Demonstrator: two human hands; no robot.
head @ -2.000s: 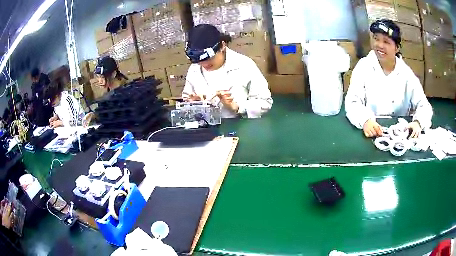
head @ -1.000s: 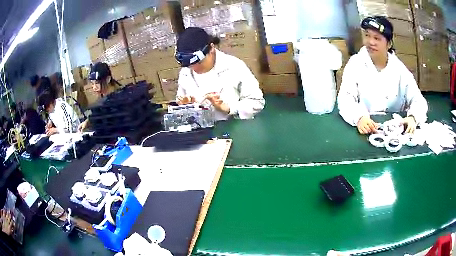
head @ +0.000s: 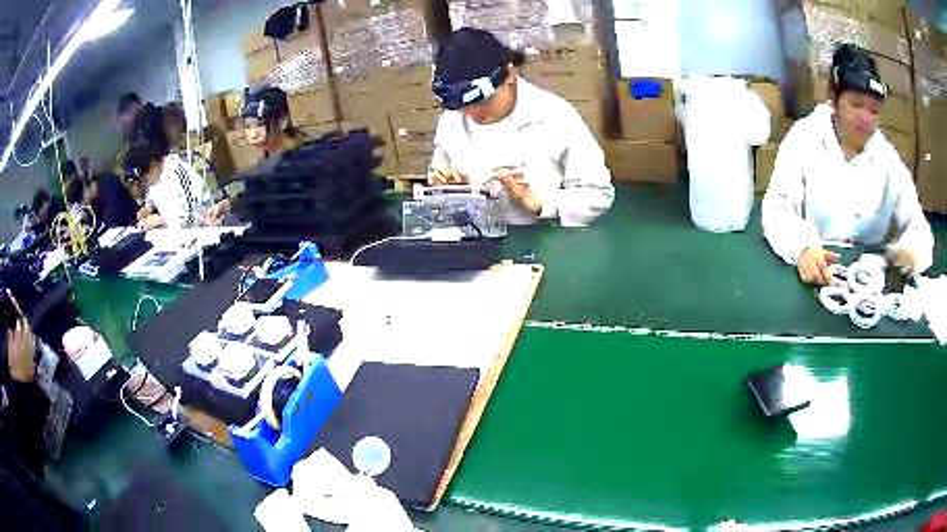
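Neither of my hands is in the picture. A black square touch-panel unit lies on the glossy green conveyor belt, beside a bright light reflection. Nearer me, a black mat lies on the white-sheeted board. A round pale disc top shows over the mat's near part. White objects, perhaps a bottle and a cup, are cut off by the bottom edge. A blue tape dispenser stands left of the mat.
A black fixture with several white pieces stands behind the dispenser. Across the belt, one person works at a clear-cased fixture; another handles white rings. Black trays are stacked at back left. Another person's hand shows at the left edge.
The black unit has moved right along the belt, up to the reflection. The view has shifted, so the bench things sit further right. The person at the rings now looks down.
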